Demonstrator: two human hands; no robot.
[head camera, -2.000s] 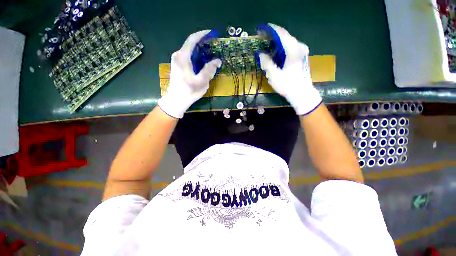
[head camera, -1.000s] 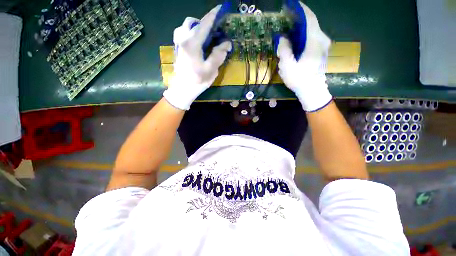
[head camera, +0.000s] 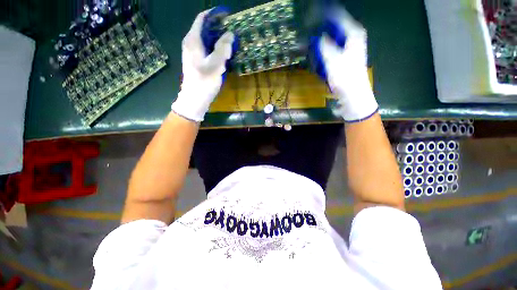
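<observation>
My left hand (head camera: 207, 62), in a white glove with blue coated fingers, grips the left edge of a green PCB panel (head camera: 266, 37) with rows of small circuits. The panel is tilted, its right side higher, over the yellow strip (head camera: 306, 90). Thin dark lead wires (head camera: 271, 85) hang from its near edge, with round silver end parts (head camera: 268, 108) at the bench edge. My right hand (head camera: 346, 65), in the same kind of glove, is right of the panel with a gap between them. Its fingers are blurred, and I cannot tell whether it holds anything.
A panel stack (head camera: 113, 65) with dark wires and silver dots lies at the left. A white foam box (head camera: 462, 62) with mixed pieces stands at the right. A white box (head camera: 14, 102) is at the far left. Below are a red stool (head camera: 54, 170) and silver-ringed tubes (head camera: 431, 164).
My right hand has come off the panel and moved to its right. The panel, earlier held level between both hands, now tilts in my left hand and shows more of its face.
</observation>
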